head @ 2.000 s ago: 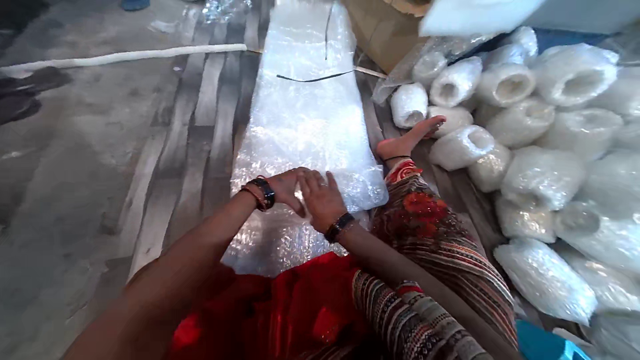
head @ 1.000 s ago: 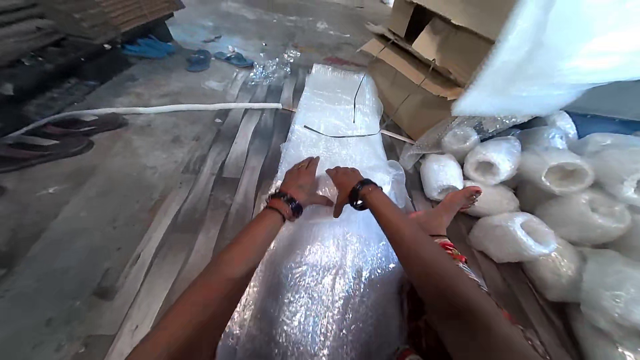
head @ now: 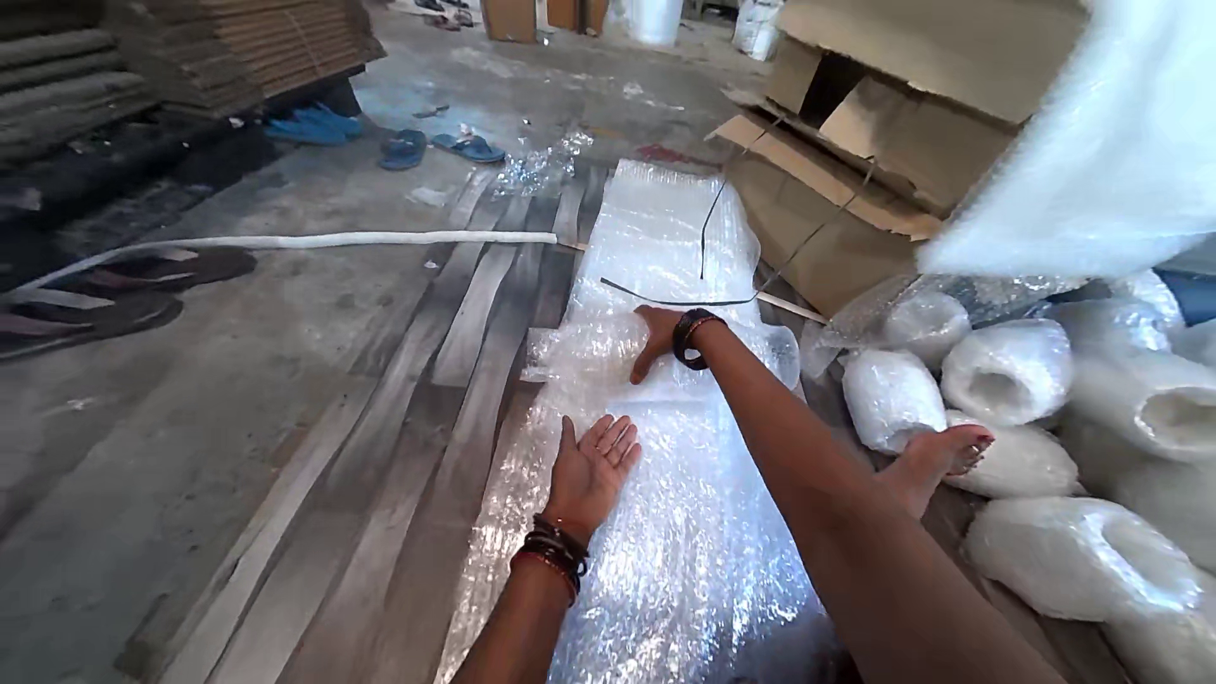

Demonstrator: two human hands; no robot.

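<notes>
A long sheet of clear bubble wrap lies lengthwise before me, with a folded or rolled part across it under my right hand. My left hand is palm up over the sheet, its fingers apart and holding nothing. Farther along, my right hand rests on the raised part of the wrap, fingers spread. A thin black strap lies across the wrap just beyond my right hand. Both wrists wear dark bangles.
Many bubble-wrap rolls are heaped at the right beside a bare foot. Cardboard boxes stand behind them. A white tube crosses the floor at left, near sandals. Slippers lie farther back.
The hands, side by side on the wrap a second ago, are now apart; my left hand has turned palm up nearer me. The view has tilted up toward the room.
</notes>
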